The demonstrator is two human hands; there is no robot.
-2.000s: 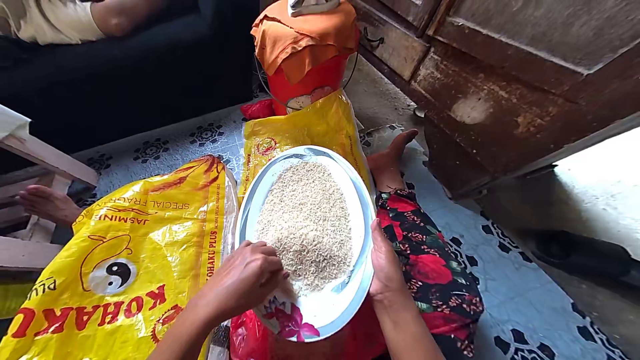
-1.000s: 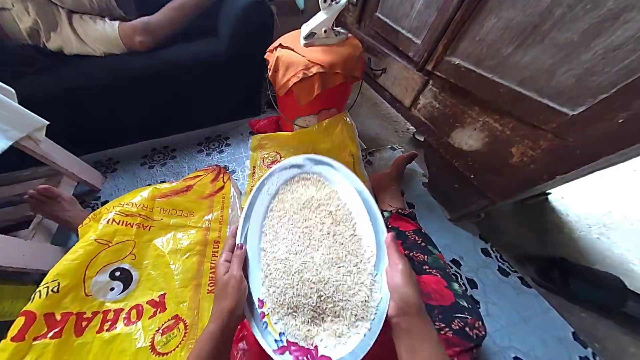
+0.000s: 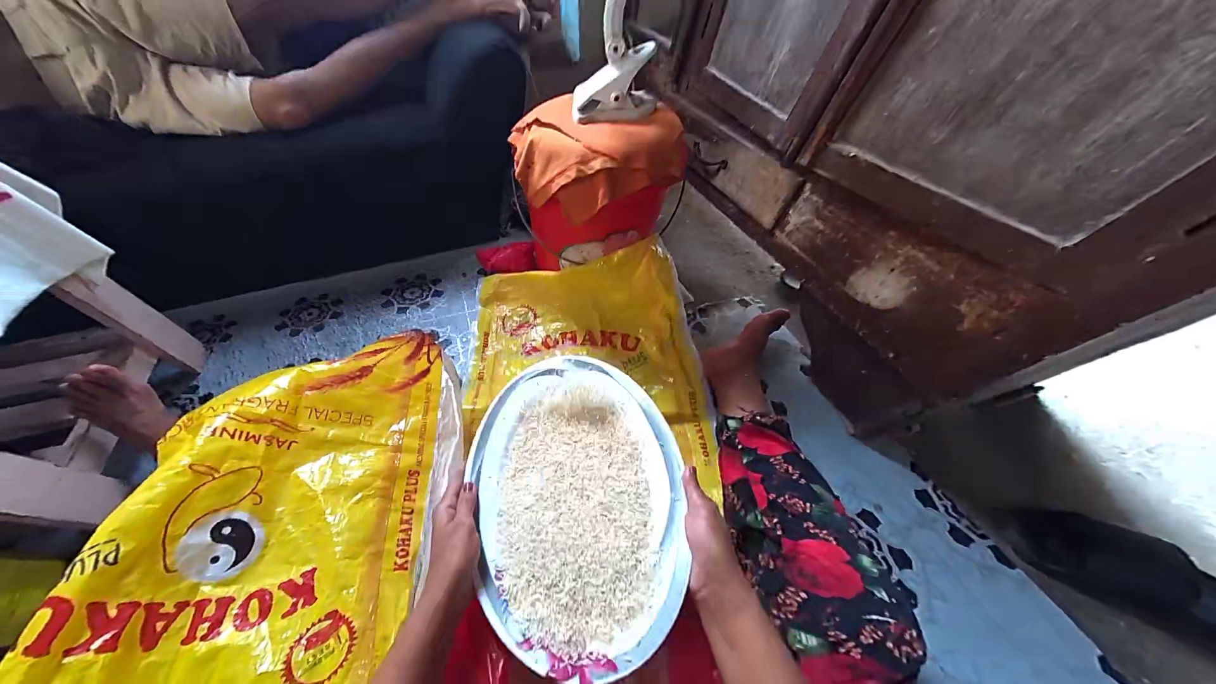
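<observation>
An oval white platter (image 3: pixel 487 532) with a pink floral pattern near its lower edge is held between both of my hands. Uncooked rice grains (image 3: pixel 579 522) cover most of it, with some blurred at the far end. My left hand (image 3: pixel 454 541) grips the left rim, and my right hand (image 3: pixel 708 541) grips the right rim. Beneath the platter's far end lies a yellow woven rice sack (image 3: pixel 570 294). A larger yellow rice sack (image 3: pixel 313 494) is spread at the left, close to my left hand. The fingers under the platter are hidden.
A red bucket (image 3: pixel 594 223) draped with an orange cloth (image 3: pixel 608 142) stands ahead, a white clamp (image 3: pixel 617 85) above it. A person's arm (image 3: pixel 332 90) rests by a dark sofa (image 3: pixel 285 190). Wooden cabinet doors (image 3: pixel 1026 104) are at right, a wooden chair (image 3: pixel 123 323) at left.
My left hand was in the rice two seconds ago and now holds the left rim. The rice has spread from a mound across the platter. The view has shifted slightly.
</observation>
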